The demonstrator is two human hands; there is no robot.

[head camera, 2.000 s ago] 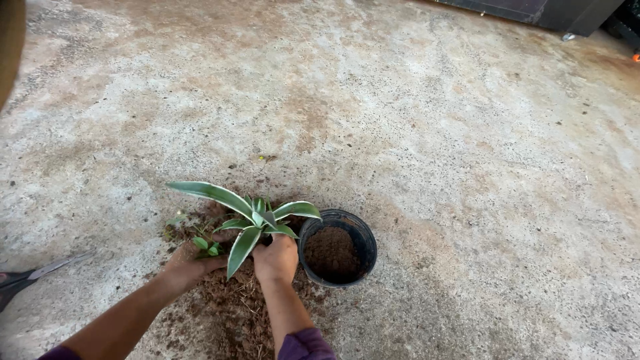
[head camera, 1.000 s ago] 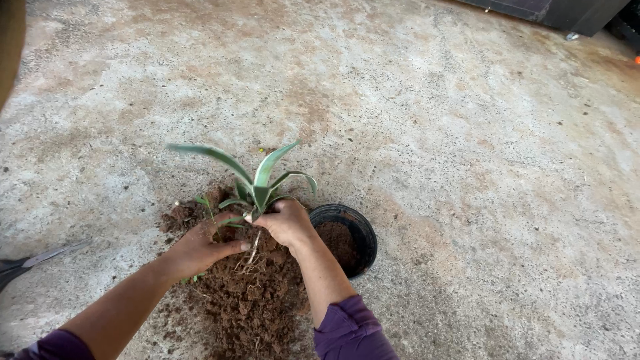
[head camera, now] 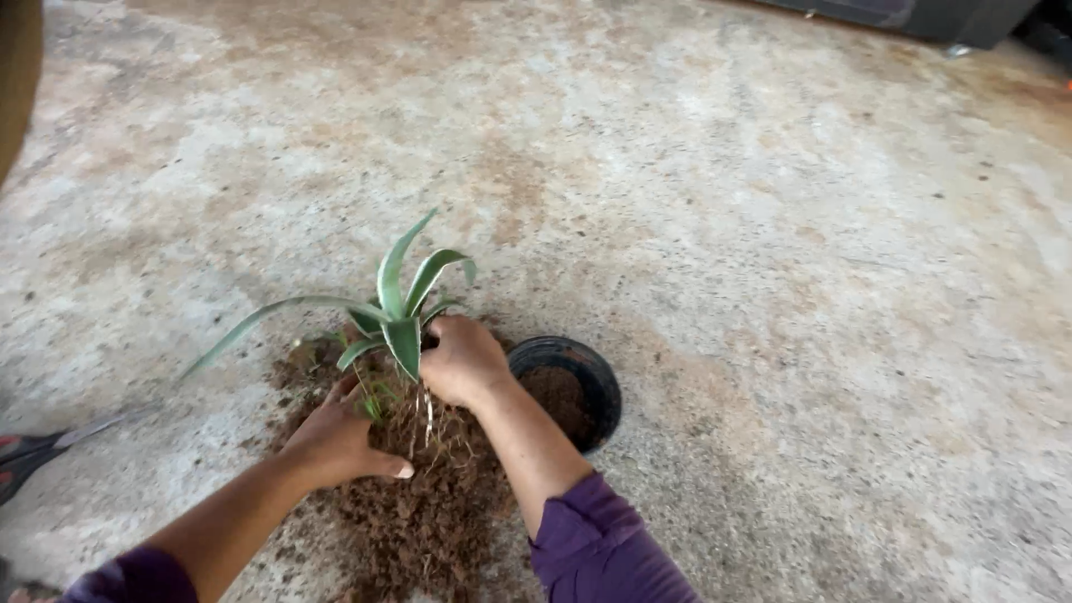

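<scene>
A green plant with pale-edged, strap-like leaves (head camera: 402,335) is held up by its base in my right hand (head camera: 465,360), and thin roots (head camera: 429,419) dangle below it. My left hand (head camera: 343,444) rests on the heap of loose brown soil (head camera: 419,519), fingers and thumb spread, beside a few small green sprigs (head camera: 375,402). Just right of the heap stands a round black plastic pot (head camera: 607,385) with brown soil inside; my right forearm passes over its left side.
Scissors (head camera: 67,435) with dark and red handles lie at the left on the stained concrete floor (head camera: 754,251). A dark piece of furniture (head camera: 930,21) stands at the top right. Something brown and blurred fills the upper left edge.
The plant, low over the soil two seconds ago, has been lifted and tilted, and its roots now show. My left hand has moved from beside the plant's base down onto the soil heap.
</scene>
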